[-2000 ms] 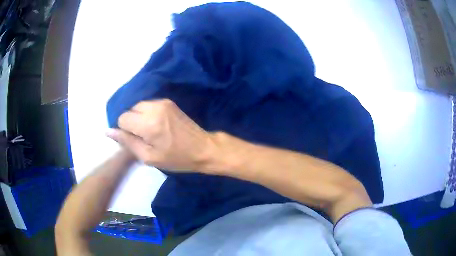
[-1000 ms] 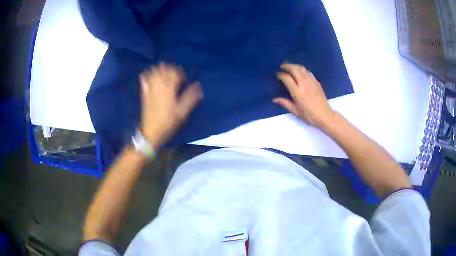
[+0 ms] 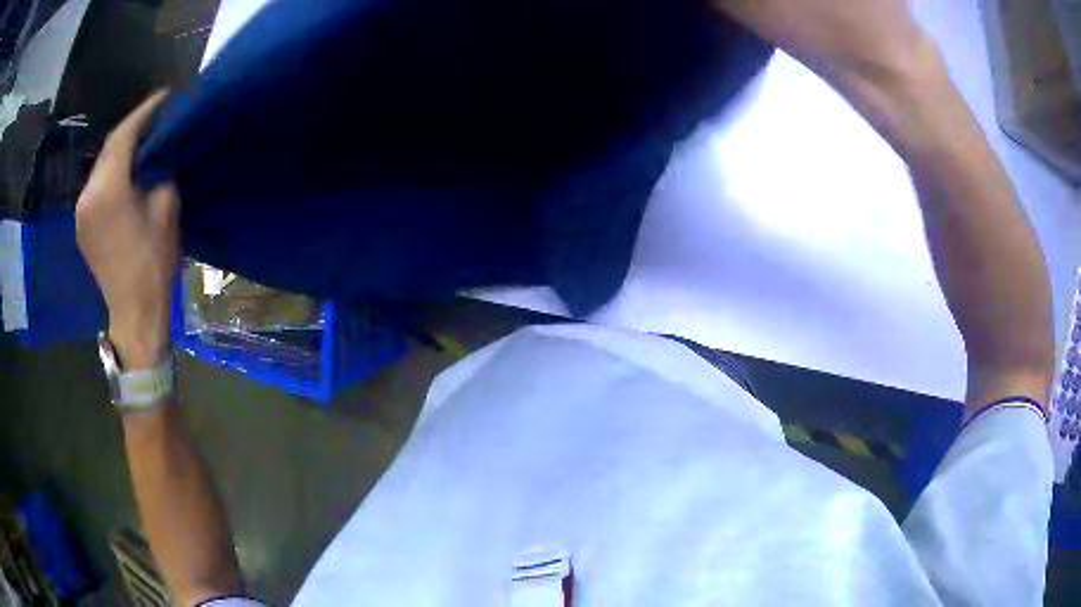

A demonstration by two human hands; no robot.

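The navy garment (image 3: 403, 154) is raised and spread between my two hands, over the left and middle of the white table (image 3: 782, 225). Its lower edge hangs down past the table's front edge. My left hand (image 3: 130, 225) grips the garment's left end, with the thumb on the near side. My right hand (image 3: 818, 36) is at the garment's upper right corner, cut off by the top edge of the picture, so its fingers and its hold are hidden.
A blue plastic crate (image 3: 328, 350) with shiny clear bags stands below the table at the left. A cardboard box (image 3: 1037, 83) is at the upper right. A sticker sheet (image 3: 1069, 391) hangs at the right edge. Yellow and black tape marks the floor.
The garment has gone from lying flat on the table to being lifted and spread. My left hand has moved out left and closed on it; my right hand has moved up and right.
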